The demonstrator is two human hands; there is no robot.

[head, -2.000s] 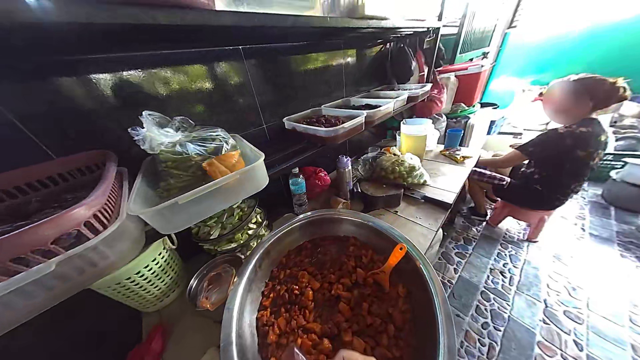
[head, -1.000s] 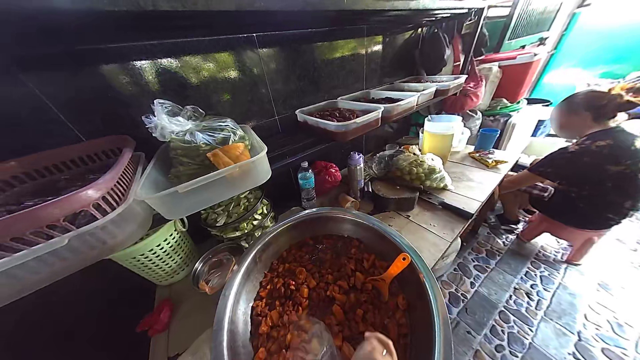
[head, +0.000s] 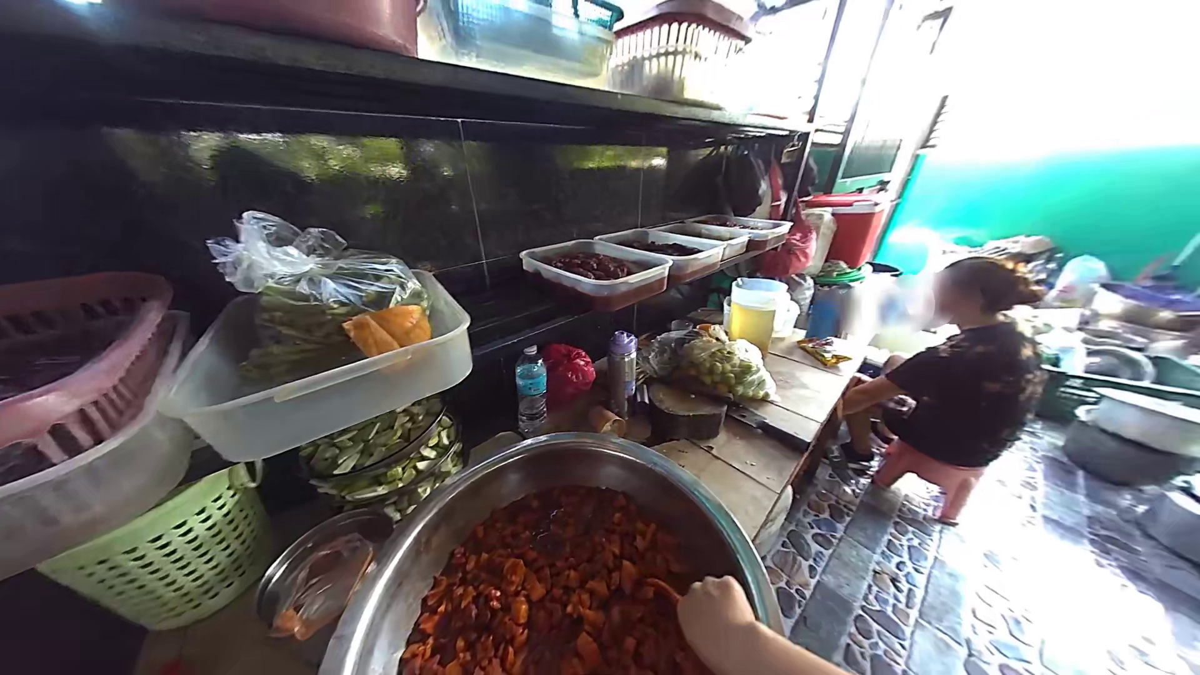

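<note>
A large round metal basin [head: 600,445] fills the lower middle of the head view and holds chopped orange-red food [head: 553,581] in dark sauce. At the basin's right side, inside the rim, my right hand [head: 717,614] is closed around the handle of an orange spoon [head: 664,591]. The spoon's lower part is hidden by my hand and the food. My left hand is out of view.
Left of the basin are a green plastic basket [head: 169,553], a metal bowl with a plastic bag [head: 323,577] and a clear tub [head: 319,403] on a shelf. Behind stand a water bottle [head: 531,389] and a round wooden block [head: 687,412]. A person [head: 975,375] sits at the right.
My right hand has closed on the orange spoon, which stood in the food without a hand on it. A clear plastic bag, over the food one second ago, no longer shows there.
</note>
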